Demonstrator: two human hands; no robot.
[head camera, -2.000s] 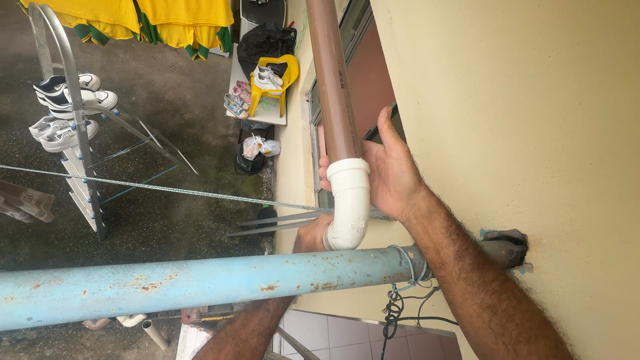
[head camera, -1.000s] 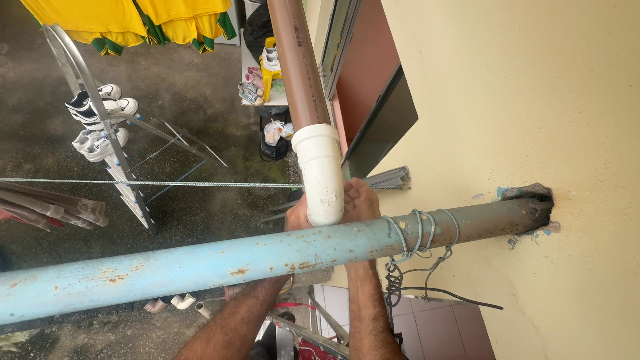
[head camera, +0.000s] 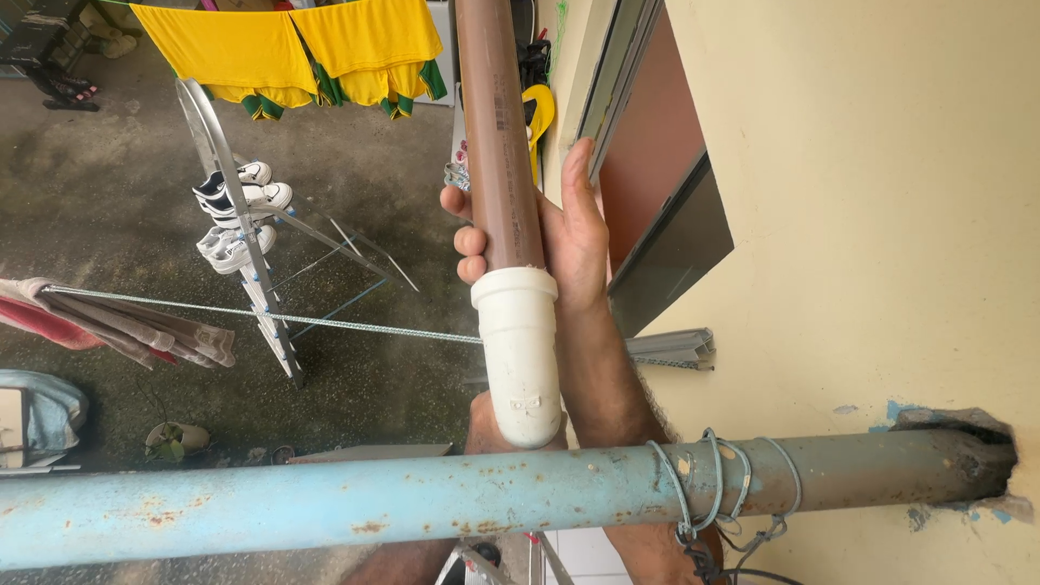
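Note:
A brown plastic pipe (head camera: 501, 138) comes down from the top of the view and enters the socket of a white PVC elbow (head camera: 520, 349). My right hand (head camera: 578, 236) lies behind the brown pipe just above the socket, its fingers curled around the left side and its thumb raised on the right. Low behind the elbow, my left hand (head camera: 487, 426) is mostly hidden; its grip does not show. Across both forearms, on the near side, runs a rusty light-blue metal pipe (head camera: 325, 504) with cord (head camera: 719, 479) wound around it.
The blue pipe enters a broken hole (head camera: 987, 455) in the cream wall (head camera: 853, 203). A clothesline (head camera: 366, 325) passes behind the elbow. Left are an aluminium stepladder (head camera: 236, 203) with white shoes (head camera: 236, 248) and hanging yellow shirts (head camera: 227, 49). An opening (head camera: 650, 146) is right of the brown pipe.
My right hand, low behind the elbow a second ago, is now up around the brown pipe above the socket. The view has shifted.

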